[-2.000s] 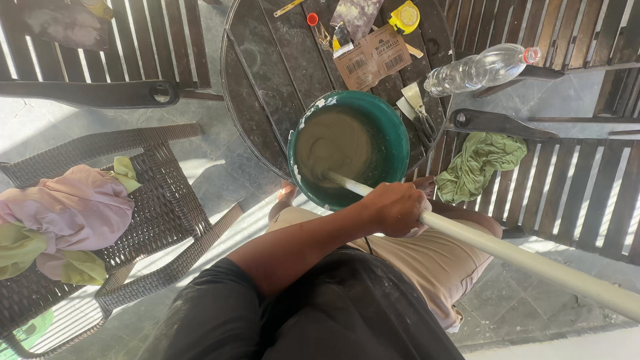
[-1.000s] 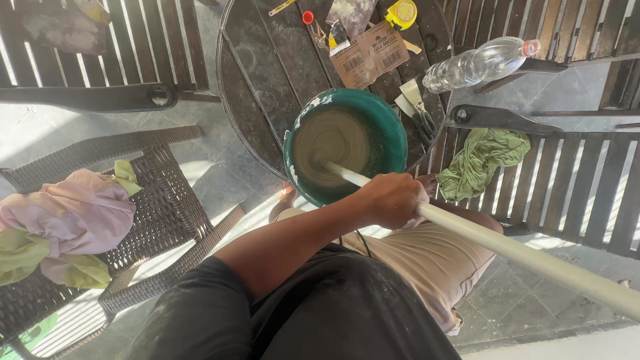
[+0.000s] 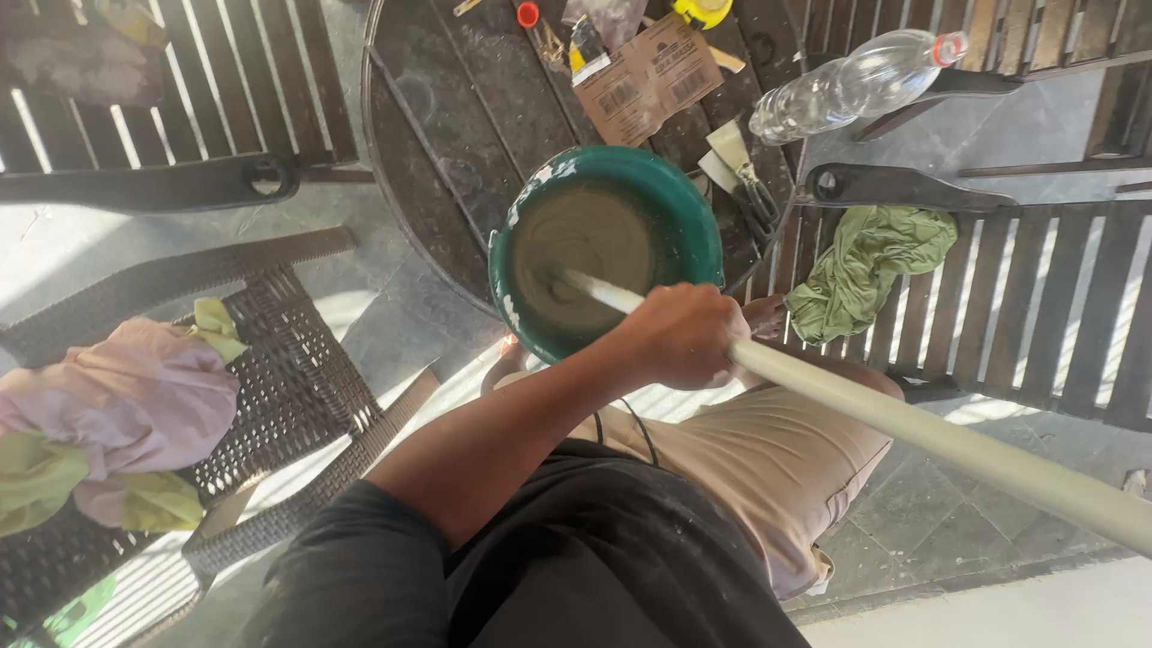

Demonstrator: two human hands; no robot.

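My left hand (image 3: 693, 335) grips a long pale pole (image 3: 900, 423) above the near rim of a green plastic bucket (image 3: 697, 211). From the fist the pole runs down-left into wet grey-brown paste (image 3: 598, 234), which hides its tip. Its other end leaves the view at the right edge. White splashes mark the bucket's left rim. My right hand is not in view. Just right of my fist shows what looks like a bare foot (image 3: 765, 317), close to the bucket's right side.
Beyond the bucket is a round dark wooden table (image 3: 450, 162) with flattened brown paper packaging (image 3: 648, 81), a yellow tape measure (image 3: 704, 11) and putty knives (image 3: 733, 157). A clear plastic bottle (image 3: 846, 90) lies right; green cloth (image 3: 868, 270) rests on slats, pink cloth (image 3: 135, 387) on a woven chair.
The pole's lower end has moved to the left within the paste, and my left hand has shifted slightly with it. The swirl marks on the paste have changed shape.
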